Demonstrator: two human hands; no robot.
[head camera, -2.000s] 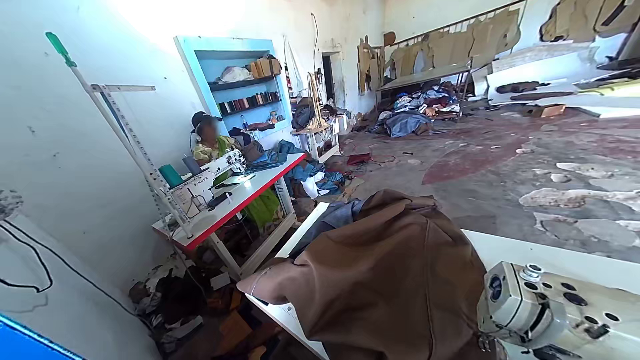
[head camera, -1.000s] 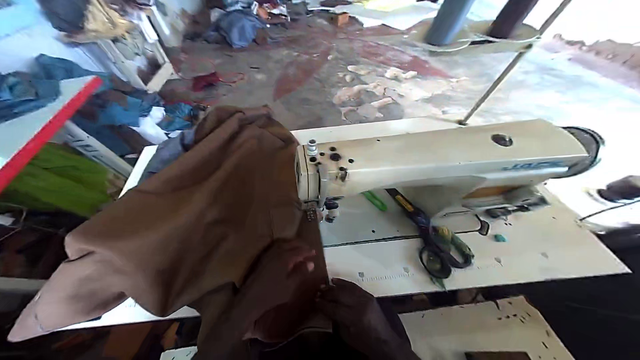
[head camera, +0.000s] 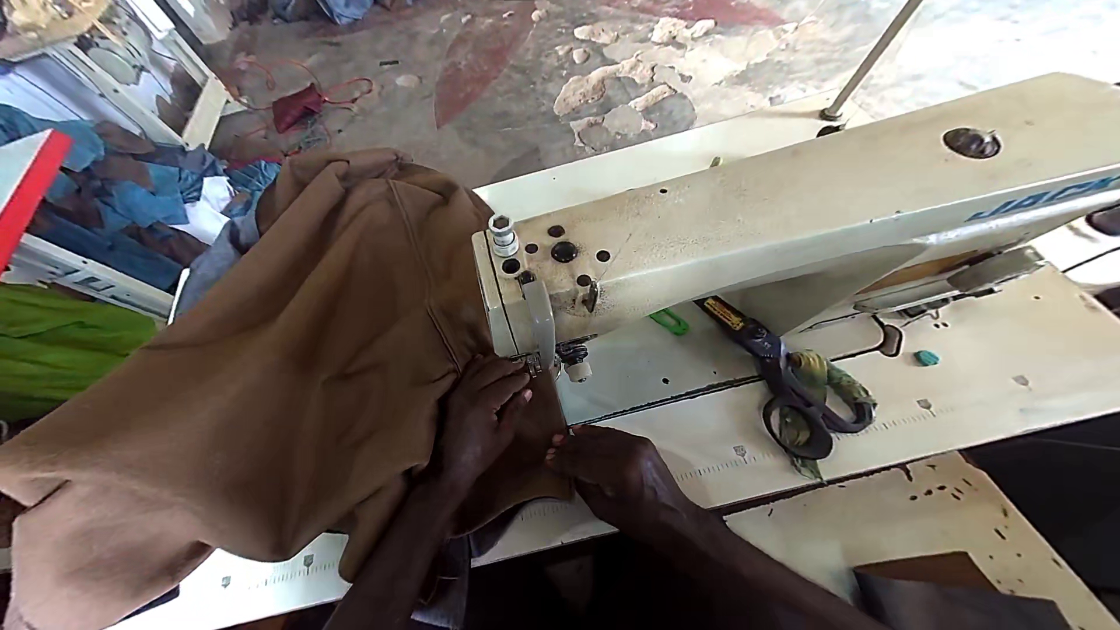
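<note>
Brown cloth (head camera: 289, 376) lies bunched over the left of the sewing table and runs under the head of a cream Jack sewing machine (head camera: 752, 210). My left hand (head camera: 481, 411) rests on the cloth beside the presser foot, fingers slightly spread. My right hand (head camera: 608, 464) pinches the cloth's right edge with thumb and fingers, just below the needle area. The needle itself is hidden. Right of my hands, black-handled scissors (head camera: 774, 376) with a patterned green cloth strip tied to the handles lie on the table, blades partly under the machine arm.
A small green object (head camera: 671, 321) lies behind the needle area, and a teal piece (head camera: 927, 358) right of the scissors. A lower board (head camera: 840, 525) with dark fabric adjoins the table's front. Blue cloth scraps (head camera: 149, 197) are heaped left; a red-edged table (head camera: 35, 188) juts in there.
The view has swung down and right onto the machine since the oldest frame. My hands, absent there, appear at the cloth one second ago. My left hand is now by the presser foot.
</note>
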